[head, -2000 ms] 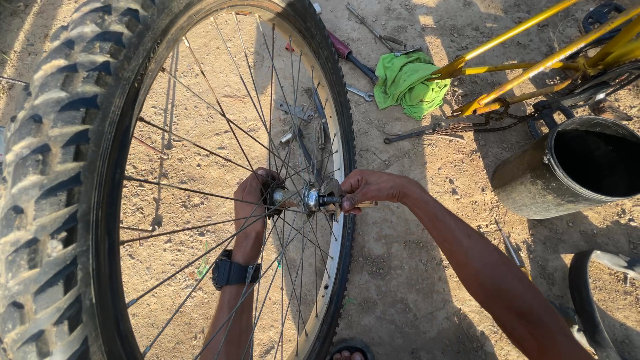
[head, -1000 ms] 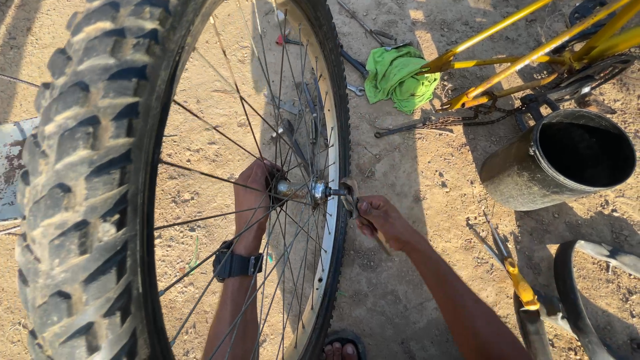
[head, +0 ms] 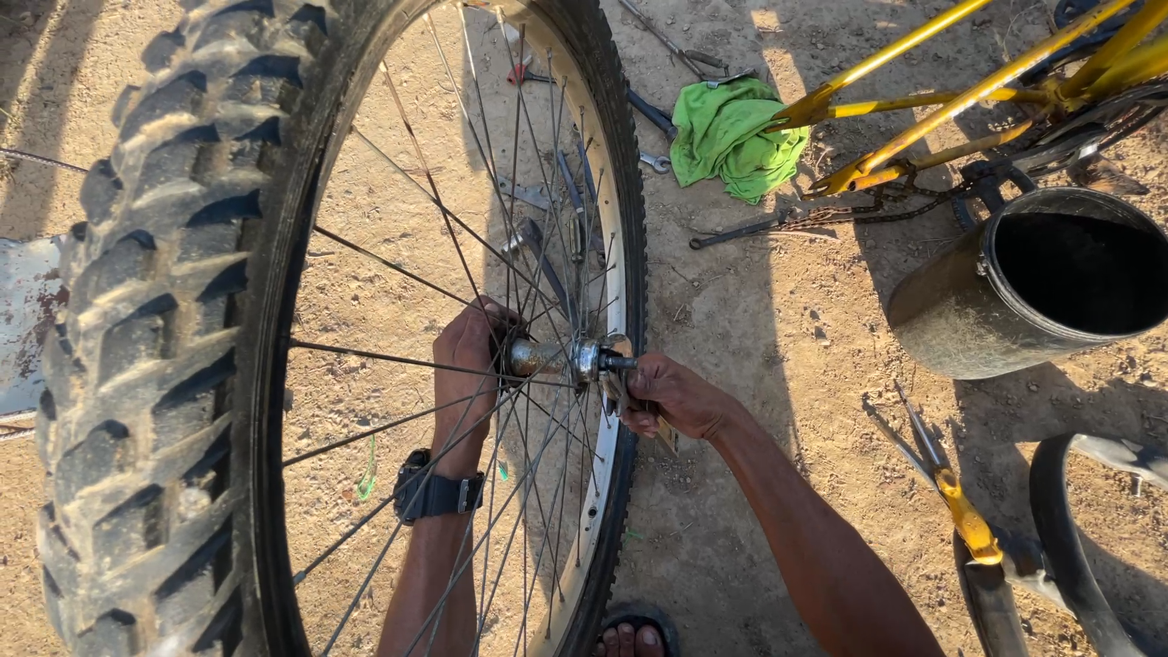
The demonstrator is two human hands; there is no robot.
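A spoked bicycle wheel with a knobby tire [head: 173, 365] stands upright before me. My left hand [head: 474, 342], a dark watch on its wrist, reaches behind the spokes and is closed around the far end of the metal wheel hub [head: 540, 359]. At the near end of the hub, my right hand [head: 671, 397] grips a flat metal tool [head: 617, 388], probably a wrench, set beside the threaded axle [head: 620, 363]. My right fingers partly hide the tool.
Right of the wheel lie a green cloth [head: 739, 137], a wrench [head: 739, 230] and a small spanner [head: 654, 162]. A yellow bicycle frame [head: 940, 114], a black bucket [head: 949, 301], yellow-marked shears [head: 963, 516] and a black curved strip [head: 1063, 538] are farther right. More tools show behind the spokes.
My right hand was lower and off the axle one second ago; now it is up against the axle end with the tool. My left hand stays at the hub's far end.
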